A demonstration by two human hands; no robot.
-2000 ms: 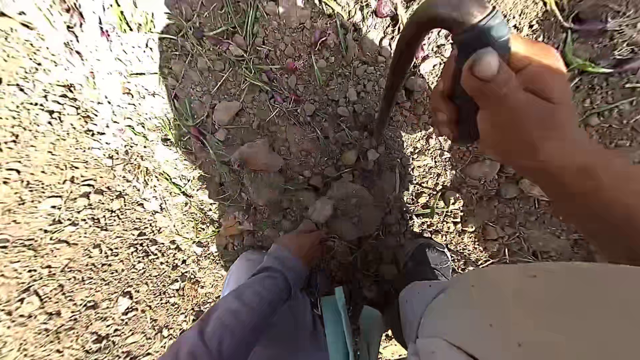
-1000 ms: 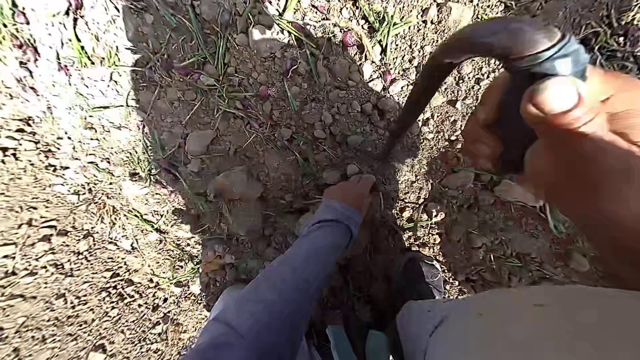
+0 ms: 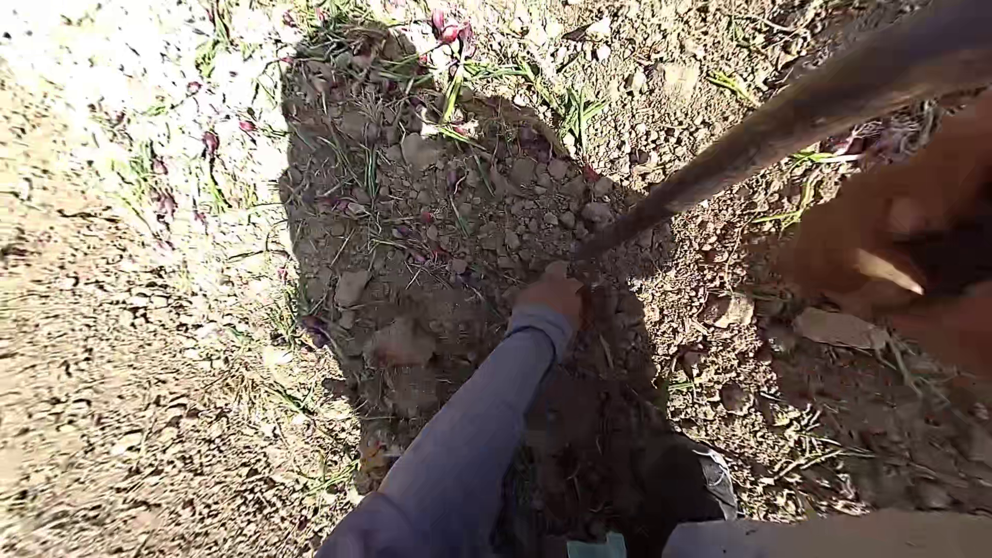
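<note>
My left hand point(image 3: 552, 296), in a grey-blue sleeve, reaches down to the shaded soil point(image 3: 434, 310). Its fingers are partly hidden, so I cannot tell whether they hold anything. Just beyond them ends the lower part of a curved, dark tool shaft point(image 3: 736, 155), which slants in from the upper right. My right hand point(image 3: 891, 248) is blurred and dark at the right edge; in this view its grip on the tool's handle is hard to make out, though the thumb shows bent over something dark.
Clods and stones point(image 3: 353, 287) lie about the soil. Red onions point(image 3: 449, 32) with green tops are scattered at the top and upper left. A shoe point(image 3: 717, 480) and a trouser leg point(image 3: 829, 535) are at the bottom right. Flat stones point(image 3: 841, 327) rest below my right hand.
My left hand has moved forward from a pale clod near my feet to beside the tool's lower end. The tool and my right hand have shifted towards the right edge and look closer.
</note>
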